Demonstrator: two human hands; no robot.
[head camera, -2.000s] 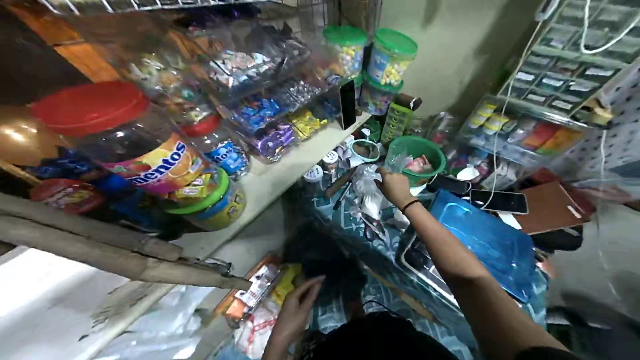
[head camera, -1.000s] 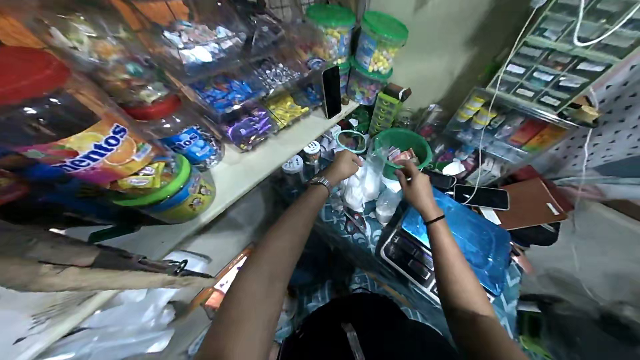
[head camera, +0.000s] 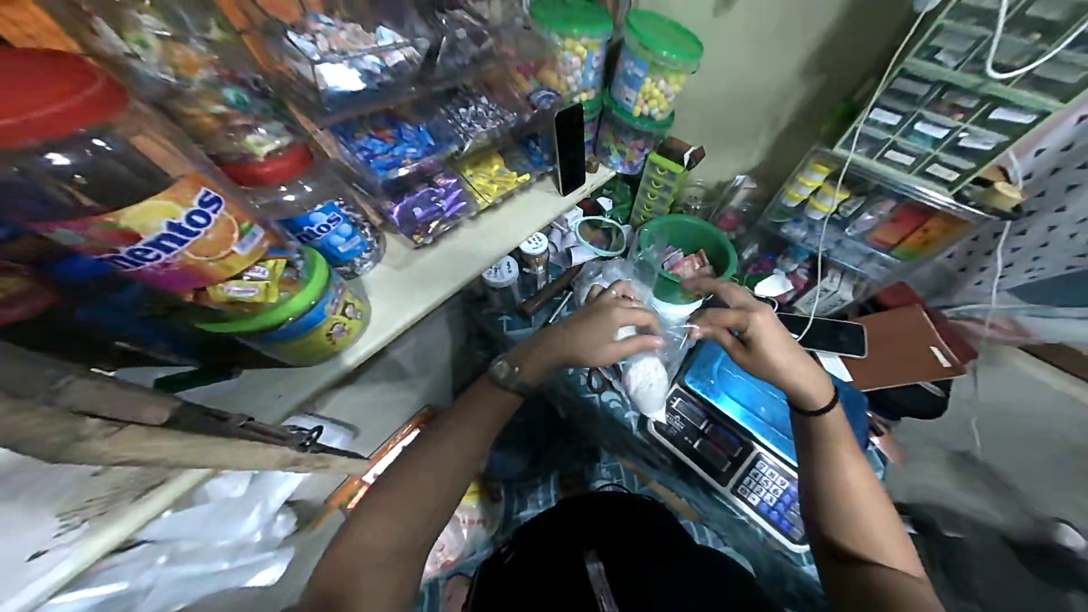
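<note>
My left hand (head camera: 605, 327), with a watch at the wrist, grips a clear plastic bag (head camera: 680, 340) holding a white filled packet (head camera: 646, 384). On the right, my right hand (head camera: 739, 331), a dark band on its wrist, has thumb and fingers pinched at the bag's edge. The packet hangs by the front left corner of a digital weighing scale (head camera: 722, 450) with a blue tray. Just beyond the hands stands a green basin (head camera: 714, 242) with what look like banknotes inside.
Mentos jars (head camera: 161, 229) and candy bins (head camera: 425, 204) line the shelf at left, with a phone (head camera: 570, 149) upright on its edge. Small lidded jars (head camera: 501, 280) stand below. Right of the scale lie another phone (head camera: 829, 335) and a brown folder (head camera: 901, 348). Small drawers (head camera: 943, 127) rise behind.
My left hand, low near the packages two seconds ago, has come up to the white packet. The right hand has moved from beside the green basin to the bag. More of the scale's keypad shows.
</note>
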